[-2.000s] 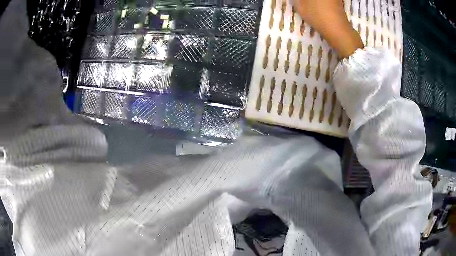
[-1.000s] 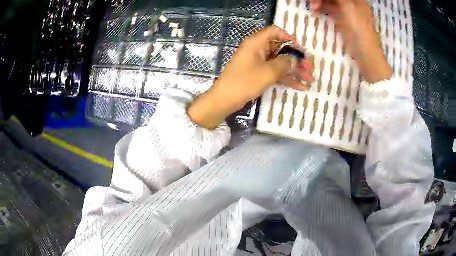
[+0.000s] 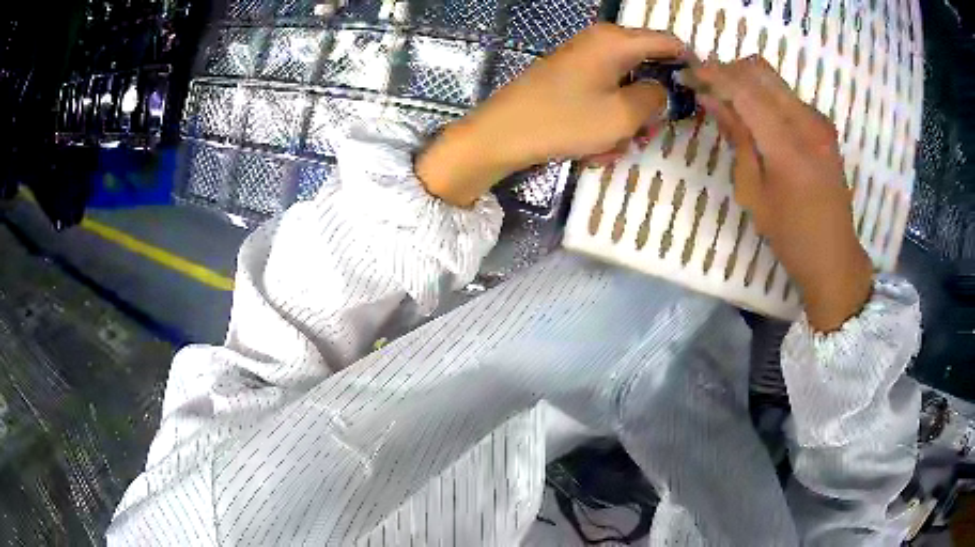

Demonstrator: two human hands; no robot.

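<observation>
My left hand (image 3: 583, 102) is closed around a small black part with a shiny metal edge (image 3: 674, 91), held above the white slotted parts tray (image 3: 631, 251). My right hand (image 3: 775, 160) meets it from the right, its fingertips at the part's right side. Whether the right fingertips hold a small piece of their own cannot be told. Rows of narrow brown slivers show in the slotted tray. Both hands cover part of its near and middle rows.
A clear blister tray (image 3: 353, 107) with square pockets lies left of the slotted tray. A dark, shiny filled tray (image 3: 112, 107) is at the upper left. The grey floor has a yellow line (image 3: 160, 253). Blurred metal items lie at the lower right.
My left hand came into view from the left with the black part and moved slightly up and right. My right hand came back towards me and now meets it at the part.
</observation>
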